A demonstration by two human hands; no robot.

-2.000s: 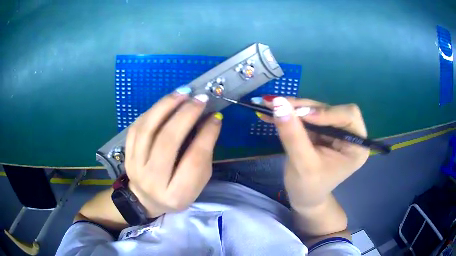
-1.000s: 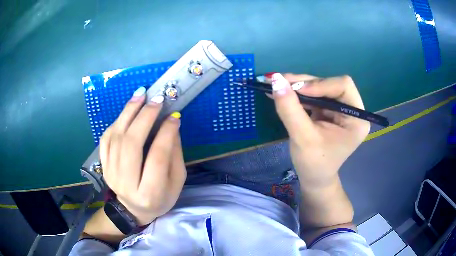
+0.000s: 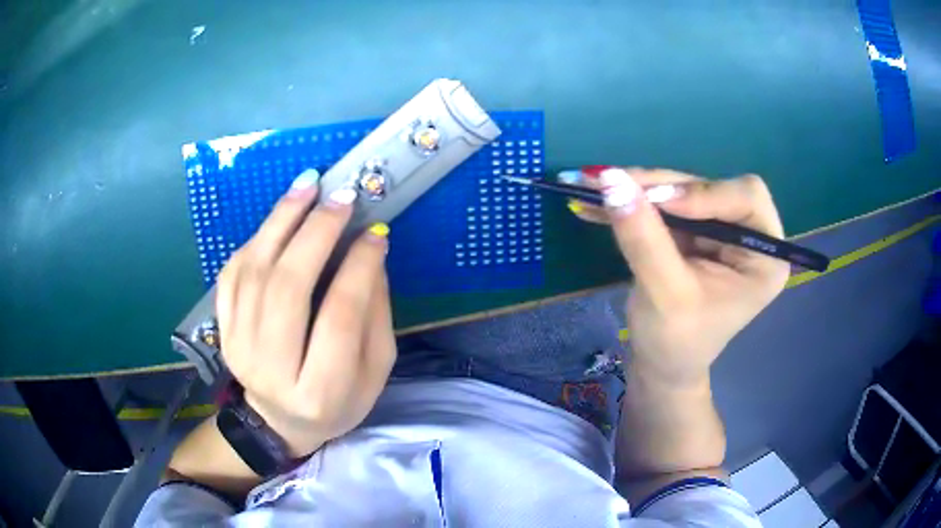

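The grey bar housing (image 3: pixel 423 170) lies slanted over the blue sheet (image 3: pixel 444 222). Shiny round fittings (image 3: pixel 372 184) with orange centres show on it. My left hand (image 3: pixel 310 299) rests over the bar's middle and grips it, hiding that part. My right hand (image 3: pixel 702 258) holds the black tweezers (image 3: pixel 758 243). Their fine tip is over the pale specks in rows (image 3: pixel 506 217) on the sheet's right part, right of the bar. I cannot tell whether the tip touches the sheet or holds a part.
A narrow blue strip (image 3: pixel 887 88) lies apart on the green mat (image 3: pixel 660 72) at the upper right. The pale table edge (image 3: pixel 516 306) runs below the hands. A dark seat (image 3: pixel 74 425) stands at the lower left, and a metal frame (image 3: pixel 887 428) at the lower right.
The tweezer tip has moved from a round fitting on the bar to the specks on the sheet's right. The view has shifted, and more of the sheet's right part shows.
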